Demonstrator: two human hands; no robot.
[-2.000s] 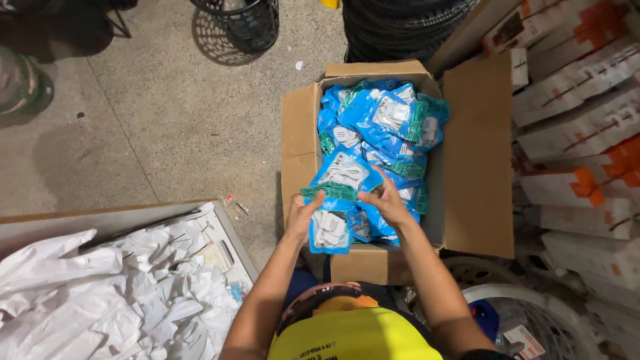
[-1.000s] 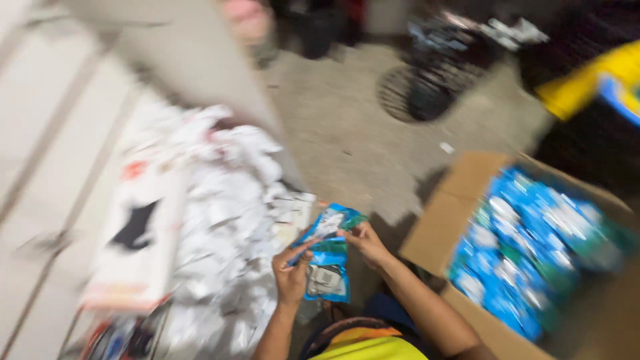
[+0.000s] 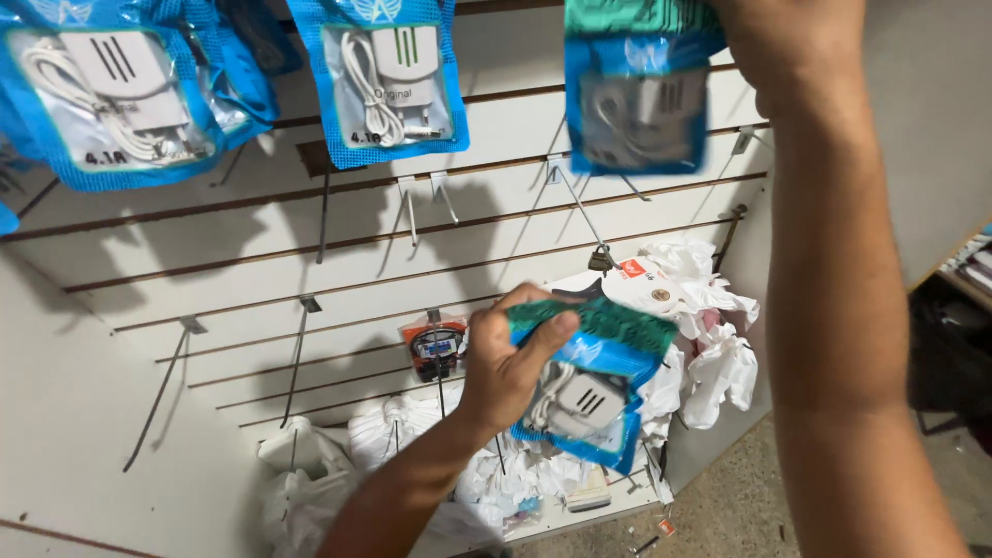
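My left hand (image 3: 508,364) is closed on the green top of a blue charger pouch (image 3: 581,395), which holds a white plug charger and a coiled cable. My right hand (image 3: 783,54), partly cut off by the top edge, is at the green top of another blue charger pouch (image 3: 639,116), blurred, at the upper right of the slatwall; its fingers are mostly out of frame. More such pouches hang at the upper left, one (image 3: 387,85) in the middle and others (image 3: 116,93) farther left.
White slatwall panels (image 3: 232,256) carry bare metal hooks (image 3: 159,395), one with a small padlock (image 3: 600,259). An orange-and-black package (image 3: 434,345) hangs lower down. White plastic bags (image 3: 721,372) and a white box (image 3: 643,287) lie below, near the concrete floor (image 3: 721,496).
The view has swung from the cardboard box of pouches to the slatwall. My hands were together on pouches; now they are apart, the right one raised high, the left one lower with a pouch.
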